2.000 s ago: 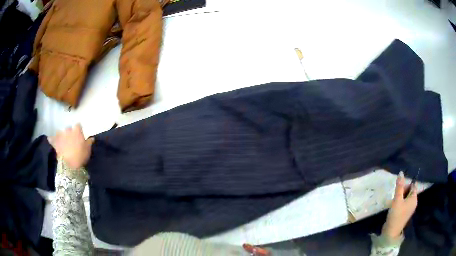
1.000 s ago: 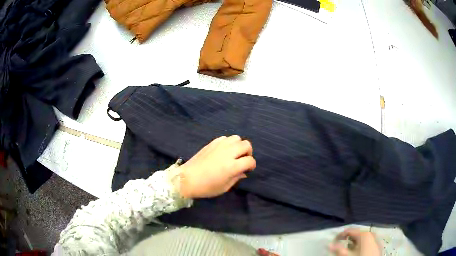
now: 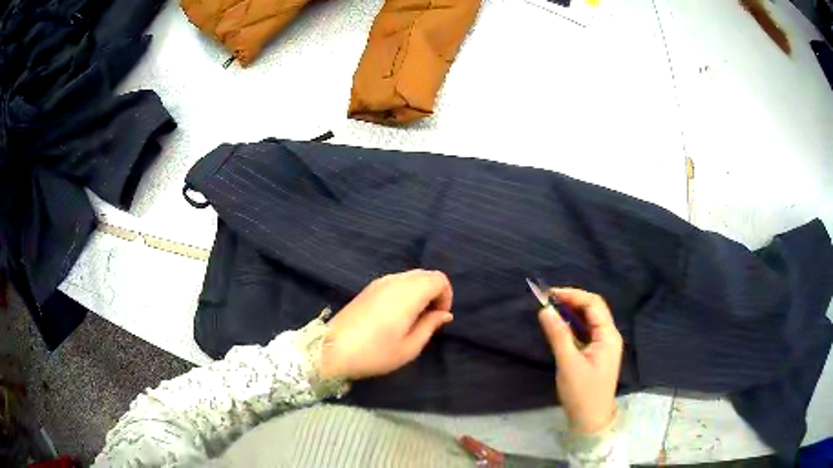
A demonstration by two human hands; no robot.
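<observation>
Dark pinstripe trousers [image 3: 365, 206] lie spread across the white table in front of me, waistband at the left, with a thin dark loop at its edge. My left hand [image 3: 388, 320] is over the lower middle of the trousers, fingers curled and thumb near the fingertips; whether a thread is pinched there cannot be seen. My right hand [image 3: 585, 352] holds small thread snips [image 3: 539, 292] above the trousers, pale pointed blades towards the upper left. The grip is mostly hidden in the fingers.
Dark garments [image 3: 64, 137] are heaped at the left table edge [image 3: 137, 340]. An orange-brown quilted jacket [image 3: 411, 59] lies beyond the trousers. A brown fluffy strip [image 3: 765, 25] is at the far right. Yellowish flat strips [image 3: 173, 247] are on the table. Speckled floor shows at the lower left.
My right hand has risen from the front table edge onto the trousers, its snips now visible. My left hand moved from the waistband end to the middle. The view has shifted.
</observation>
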